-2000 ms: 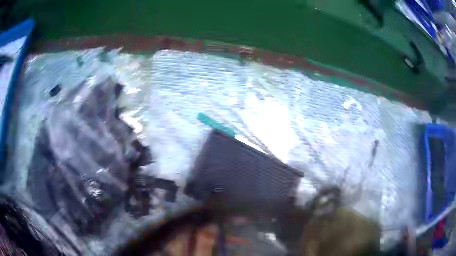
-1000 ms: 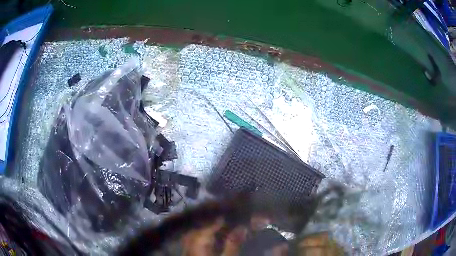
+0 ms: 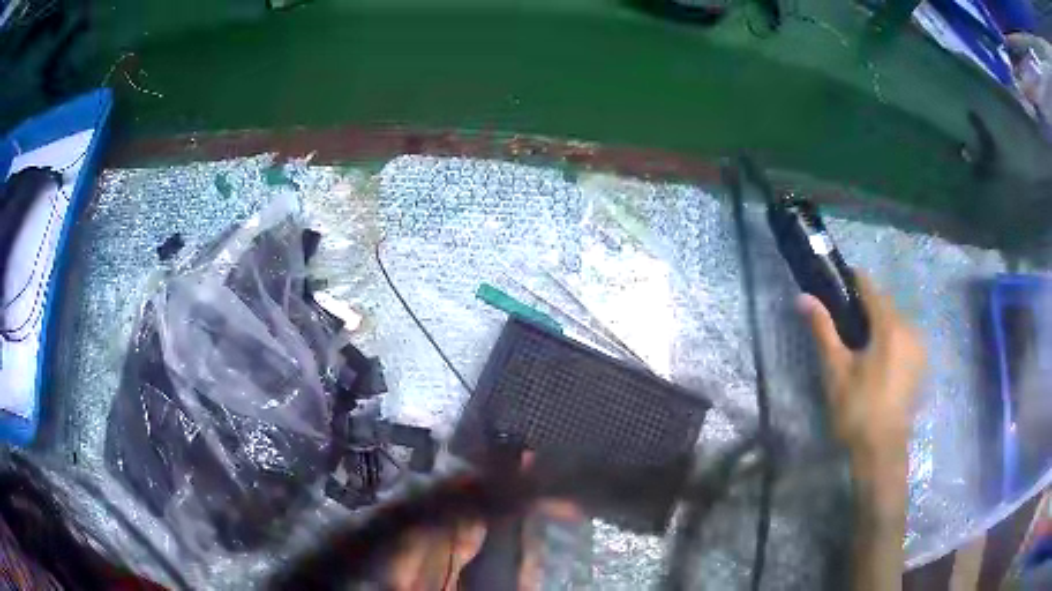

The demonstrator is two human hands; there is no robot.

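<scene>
My right hand (image 3: 871,364) is bare and holds a black cylindrical electric screwdriver (image 3: 821,271) over the right part of the bench. A black cord (image 3: 756,335) hangs beside it. My left hand (image 3: 438,552) is at the bottom edge, partly hidden and blurred, with its fingers around a dark part (image 3: 498,552). A blurred dark curved shape crosses in front of it. A thin wire (image 3: 421,323) rises from that area. The black grid tray (image 3: 588,410) lies front centre, tilted, with green-ended tweezers (image 3: 519,305) behind it.
A clear bag of black pieces (image 3: 225,369) lies left, with loose black parts (image 3: 369,444) beside it. A blue tray (image 3: 72,150) holding a curved part stands far left; a blue bin (image 3: 1001,381) is far right. The green belt (image 3: 461,81) runs behind.
My right hand has come up from the bottom edge to the right, now with the screwdriver and its cord in view. My left hand stays low. The thin wire now stands out behind the grid tray.
</scene>
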